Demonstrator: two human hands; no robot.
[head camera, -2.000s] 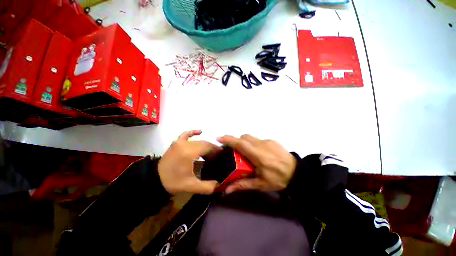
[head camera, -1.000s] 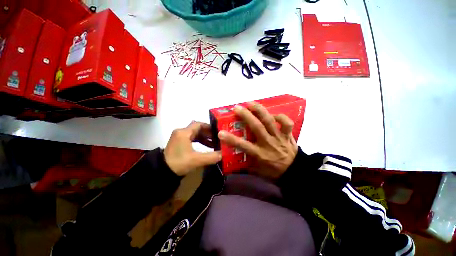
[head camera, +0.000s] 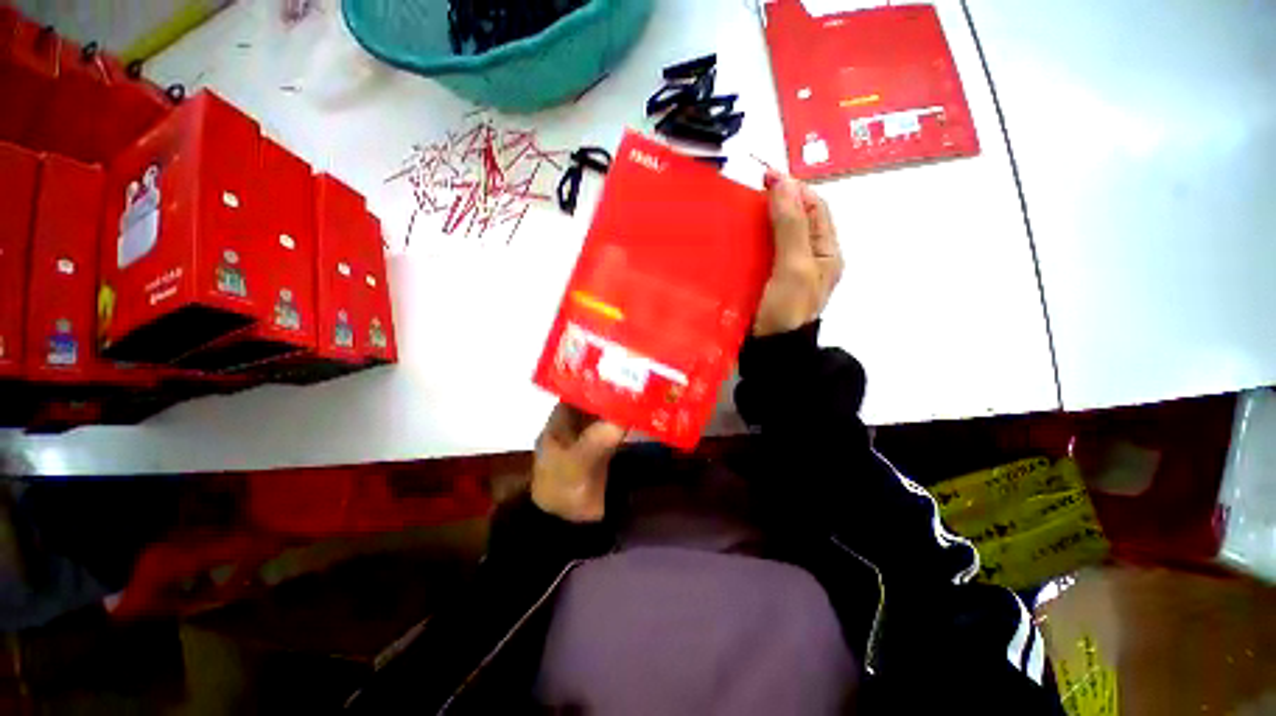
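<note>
A red box (head camera: 655, 287) is held up over the table's front edge, its broad printed face with a white label towards me. My left hand (head camera: 577, 459) holds its lower end, with the fingers partly hidden behind it. My right hand (head camera: 800, 260) grips its upper right edge. Whether a black inner box is inside cannot be seen. Several black carry handles (head camera: 696, 105) lie loose on the table behind the box, and another handle (head camera: 581, 178) lies to their left.
Red boxes (head camera: 182, 238) stand in rows at the left. A teal basket (head camera: 518, 70) of black handles is at the back. Red and white sticks (head camera: 476, 179) lie scattered before it. Flat red sleeves (head camera: 875, 91) lie at the back right. A yellow-taped carton (head camera: 1029, 520) is below the table.
The red box has been lifted and turned so its broad face shows. My right hand has moved up to its upper right edge, my left hand to its lower end. The view has shifted right.
</note>
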